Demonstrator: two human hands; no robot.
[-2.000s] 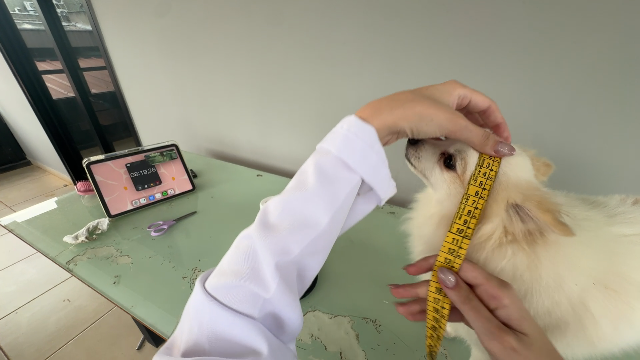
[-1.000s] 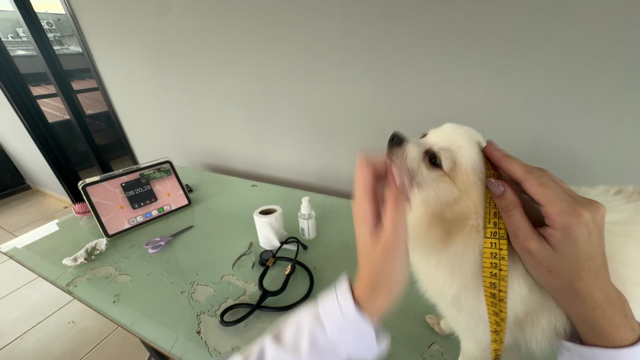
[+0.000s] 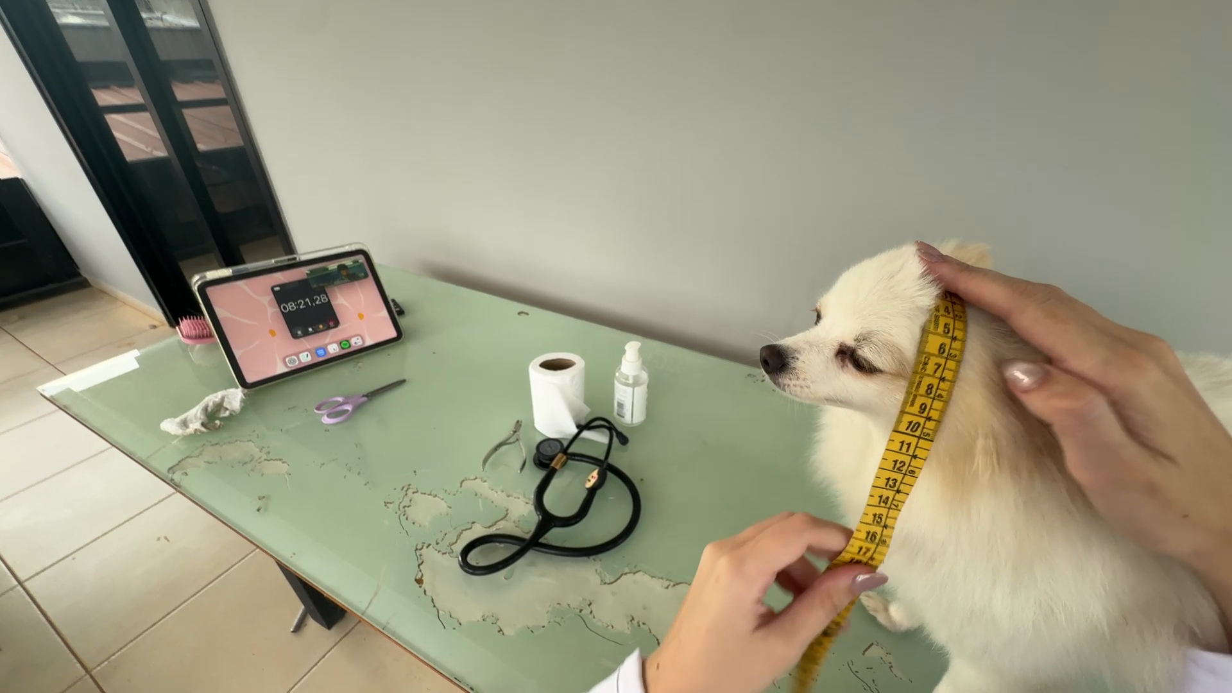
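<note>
A cream-white fluffy dog [image 3: 1001, 500] is on the green table at the right, its head turned left. A yellow measuring tape [image 3: 914, 423] runs down the side of its head, from near the ear to below the neck. My left hand [image 3: 760, 602] pinches the tape's lower part between thumb and fingers, and its loose end hangs below. My right hand [image 3: 1097, 395] lies against the back of the dog's head, fingertips at the tape's upper end; whether it grips the tape is hard to tell.
On the worn green table [image 3: 462, 327] are a tablet [image 3: 298, 318] with a timer, purple-handled scissors [image 3: 356, 402], crumpled tissue [image 3: 204, 412], a paper roll [image 3: 556, 395], a pump bottle [image 3: 630, 387], metal nippers [image 3: 505, 446] and a black stethoscope [image 3: 551, 520]. A pink brush [image 3: 194, 330] is behind the tablet.
My left hand has moved from the dog's muzzle down to the lower tape. One second ago my right hand held the tape behind the head; now the tape lies along the cheek.
</note>
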